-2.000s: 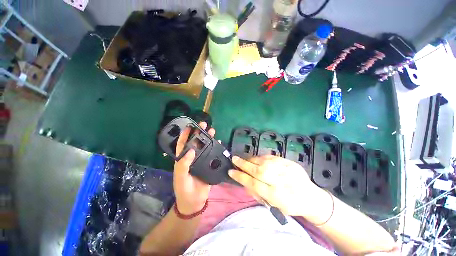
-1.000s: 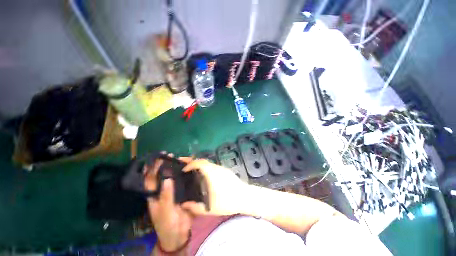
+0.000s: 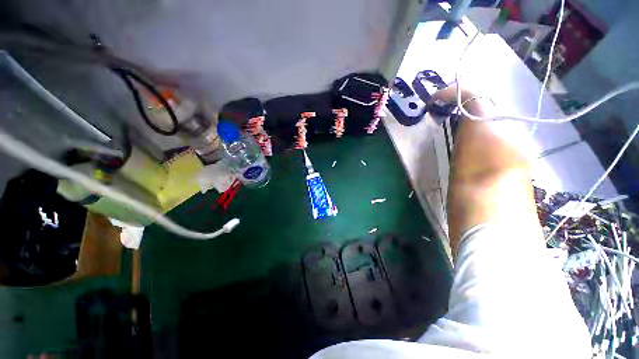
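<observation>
My right arm reaches to the back right. My right hand point(image 3: 464, 104) is at the end of a black oblong housing point(image 3: 429, 85) on the white surface and seems to grip it; the fingers are partly hidden. Another black housing point(image 3: 405, 102) lies just left of it. Several black housings point(image 3: 364, 280) lie side by side, in shadow, near the front of the green mat. My left hand is not clearly in view.
A blue-and-white glue tube point(image 3: 320, 197), red-handled snips point(image 3: 227, 196) and a water bottle point(image 3: 245, 158) are on the mat. Red-and-white bundles point(image 3: 301, 130) stand at the back. A box point(image 3: 99, 245) is left, wires point(image 3: 595, 280) right. Pale cords cross the view.
The view has swung right. My right hand has left my left hand and gone out to the back right, where a second housing now shows. My left hand has dropped out of clear view.
</observation>
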